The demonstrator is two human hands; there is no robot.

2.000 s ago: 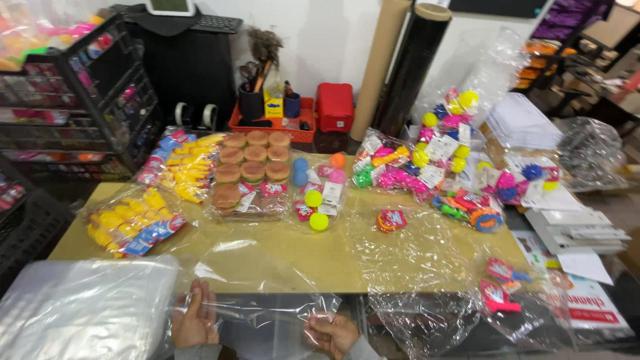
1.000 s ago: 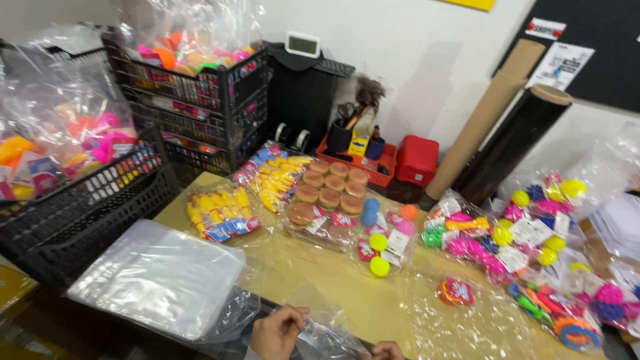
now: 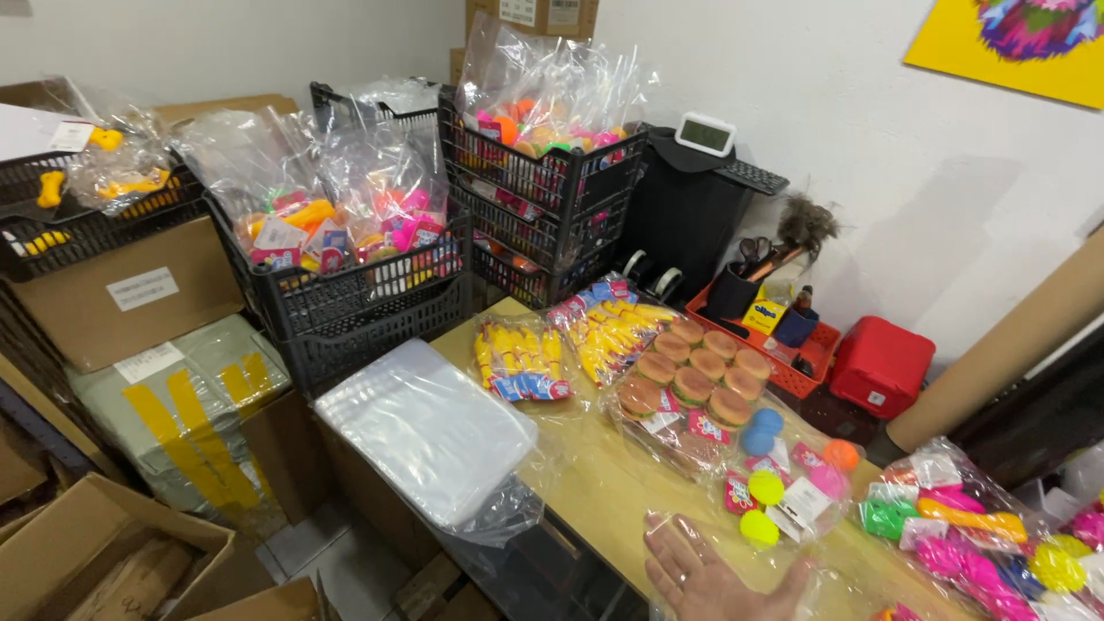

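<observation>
My left hand (image 3: pixel 720 573) is at the bottom edge, right of centre, its fingers spread and thin clear plastic film around them. My right hand is out of view. Beyond the hand lie bagged balls: yellow (image 3: pixel 766 487), blue (image 3: pixel 759 435), orange (image 3: pixel 840 454) and pink. Farther back on the table (image 3: pixel 578 470) are a bag of toy burgers (image 3: pixel 693 385) and two bags of yellow toys with blue tags (image 3: pixel 522 354). A stack of flat clear plastic bags (image 3: pixel 427 431) lies at the table's left end. Bagged colourful toys (image 3: pixel 957 535) lie at the right.
Black plastic crates (image 3: pixel 561 185) of bagged toys stand behind and left of the table. Open cardboard boxes (image 3: pixel 112 552) and a taped parcel (image 3: pixel 185 405) are at lower left. An orange tray (image 3: pixel 793 366), a red container (image 3: pixel 881 366) and a cardboard tube (image 3: pixel 992 354) stand along the back.
The view has turned far to the left. My right hand, seen in both earlier frames, is out of view. My left hand now has its fingers spread; earlier they were bent together at the plastic.
</observation>
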